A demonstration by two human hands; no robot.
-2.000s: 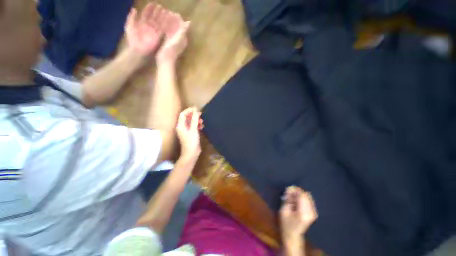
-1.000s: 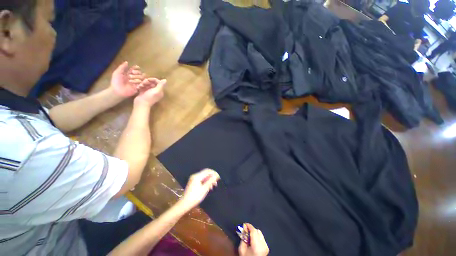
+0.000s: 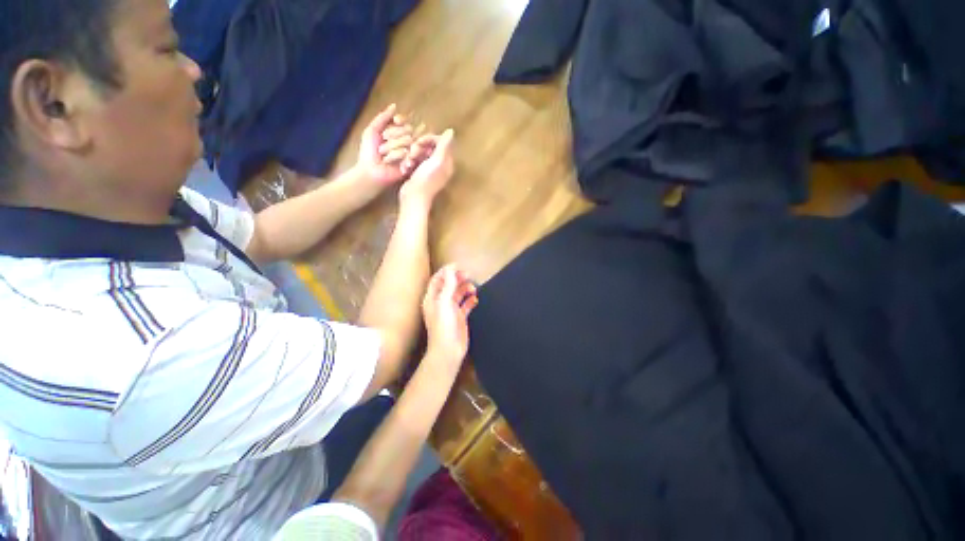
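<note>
A large black garment point(image 3: 624, 359) is spread over the right half of the view, its left corner near the table edge. My left hand point(image 3: 449, 315) is beside that corner, palm turned up and fingers partly curled. The fingertips are at or very near the cloth. Whether they pinch the cloth or a thread cannot be told. My right hand is out of view, and no snips show.
A person in a striped shirt point(image 3: 201, 370) sits close at the left, forearms on the wooden table point(image 3: 508, 201), hands together. Navy garments point(image 3: 296, 95) lie beyond. A black garment heap point(image 3: 677, 95) lies at the upper right. Maroon cloth point(image 3: 444, 512) shows at the bottom.
My left hand has moved from over the cloth to the garment's left corner. My right hand, which held small snips, has left the picture. The view has turned left, bringing the seated person further in.
</note>
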